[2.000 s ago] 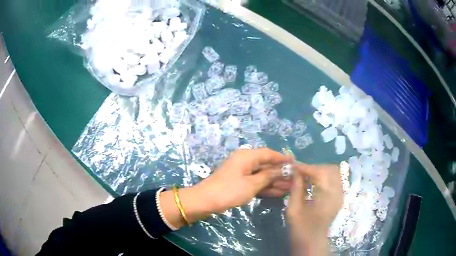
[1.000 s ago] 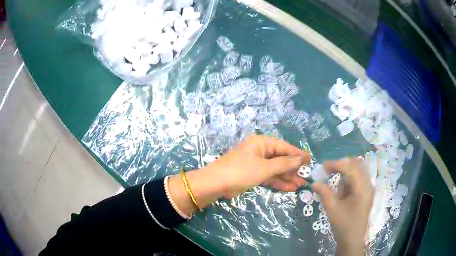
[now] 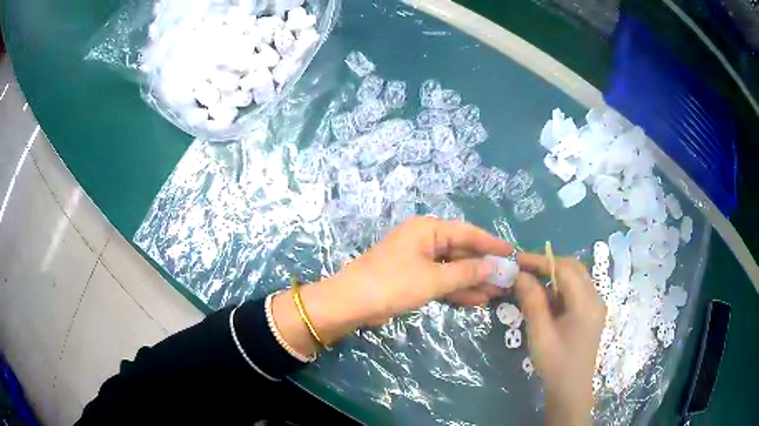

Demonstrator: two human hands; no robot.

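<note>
My left hand (image 3: 433, 265) holds a small frosted white piece (image 3: 502, 271) between thumb and fingers. My right hand (image 3: 562, 312) is close beside it, its thumb and fingertips at the piece's right side. A slim pale yellow stick (image 3: 551, 265) stands up between the right hand's fingers; its lower part is hidden. Small white perforated inserts (image 3: 513, 338) lie just below the hands. Transparent ribbed housings (image 3: 408, 150) lie spread in the middle. Milky caps (image 3: 616, 170) lie in a pile at the right, with more inserts (image 3: 601, 258) along its left edge.
An open clear bag (image 3: 200, 131) heaped with white parts (image 3: 225, 62) lies at upper left. A wrinkled shiny plastic sheet (image 3: 216, 220) lies under the loose parts. A blue basket (image 3: 674, 116) is at upper right. A dark flat object (image 3: 709, 358) is at lower right.
The right hand has moved in to the left hand. The frosted piece, at the right fingertips one second ago, is now in the left fingers, where a perforated insert showed. The stick now shows.
</note>
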